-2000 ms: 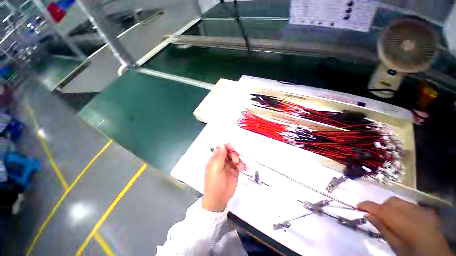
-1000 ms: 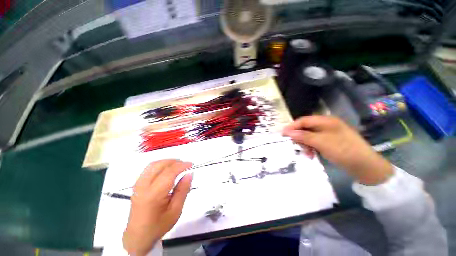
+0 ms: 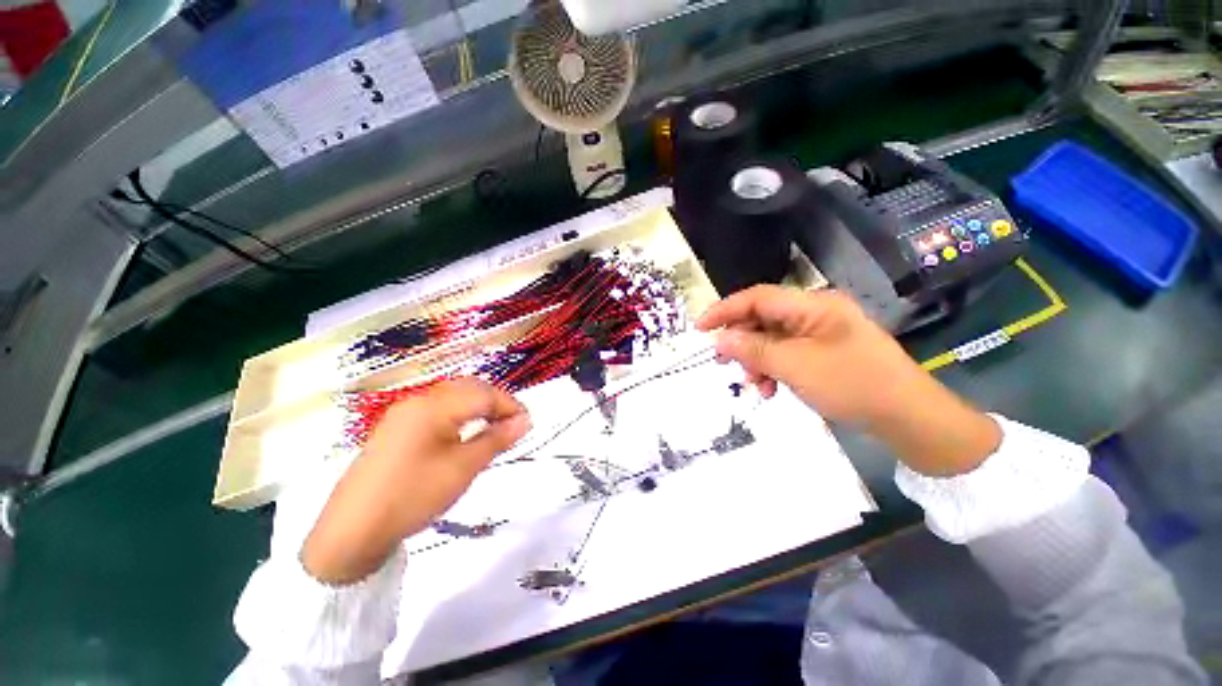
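A thin dark wire lead (image 3: pixel 599 402) runs between my two hands above the white board (image 3: pixel 670 550). My left hand (image 3: pixel 422 462) pinches it near the board's left part, in front of the tray. My right hand (image 3: pixel 818 355) pinches its other end near the tray's right corner. Small grey metal fixture clips (image 3: pixel 551 580) stand on the board below the lead, with thin dark lines between some of them. A black-headed post (image 3: pixel 590 369) stands at the tray's front edge. The wire ends inside my fingers are hidden.
The cream parts tray (image 3: pixel 241 442) holds bundles of red and black leads (image 3: pixel 536 322) behind the board. Black tape rolls (image 3: pixel 744 228) and a tape dispenser (image 3: pixel 925 235) stand at right, then a blue bin (image 3: pixel 1106 215). A small fan (image 3: pixel 572 74) and instruction sheet (image 3: pixel 328 101) are behind.
The view has swung right from the aisle to the bench. My hands remain raised over the board with a lead stretched between them, now close to the tray's front edge.
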